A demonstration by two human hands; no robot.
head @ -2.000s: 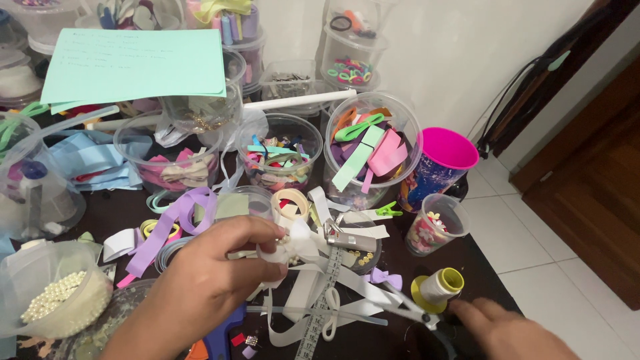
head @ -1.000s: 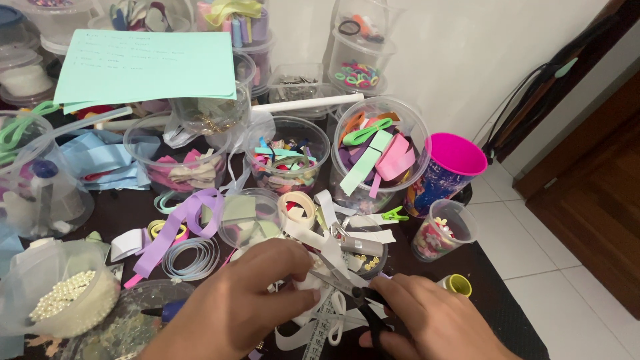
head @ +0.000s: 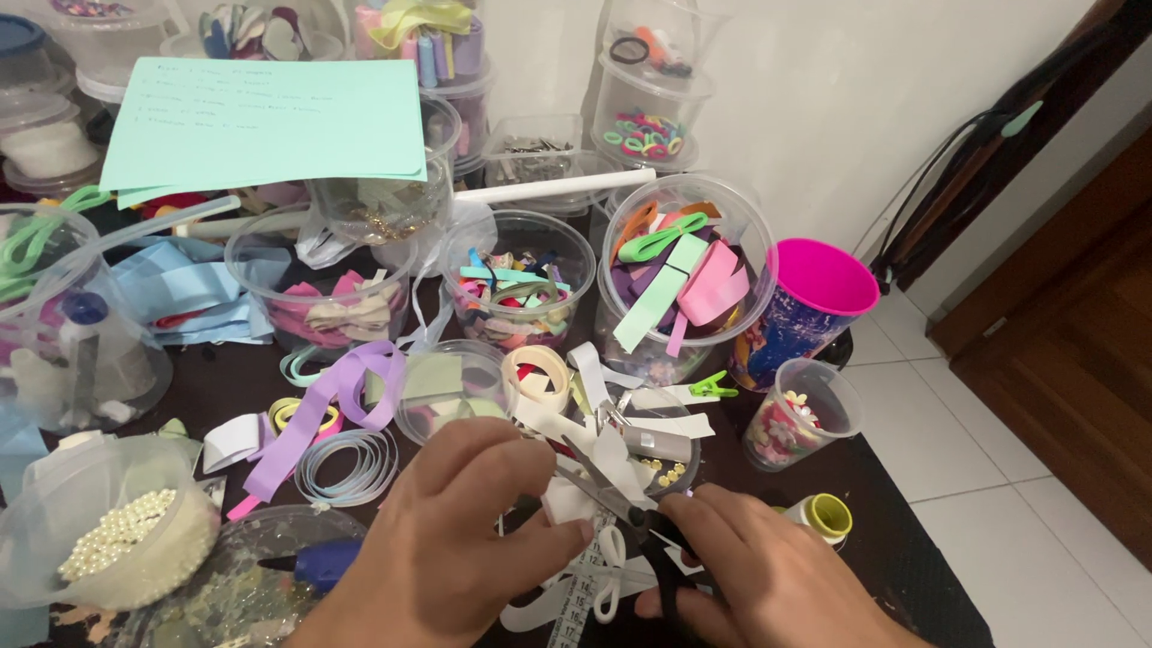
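Observation:
My left hand [head: 468, 531] pinches a small piece of white ribbon [head: 567, 499] between thumb and fingers, near the bottom middle. My right hand [head: 747, 558] grips black-handled scissors [head: 637, 517], their metal blades parted and pointing up-left, right at the white piece; whether they cut into it I cannot tell. Beneath the hands lie a white measuring tape [head: 580, 598], a looped white cord [head: 610, 571] and loose white ribbon strips. A spool of thread with a yellow-green rim [head: 828, 516] stands beyond my right hand, partly hidden by it.
A tub of pearl beads [head: 189, 540] and a blue glue gun [head: 326, 564] are at the left. Behind stand tubs of ribbons [head: 765, 301], a pink-and-blue cup [head: 823, 279] and a cup of flower pieces [head: 850, 405]. The dark table's edge [head: 927, 549] runs along the right.
My right hand, beside the thread spool two seconds ago with the scissors lying near it, has taken hold of the scissors and moved left to my left hand. The blades now reach the white piece.

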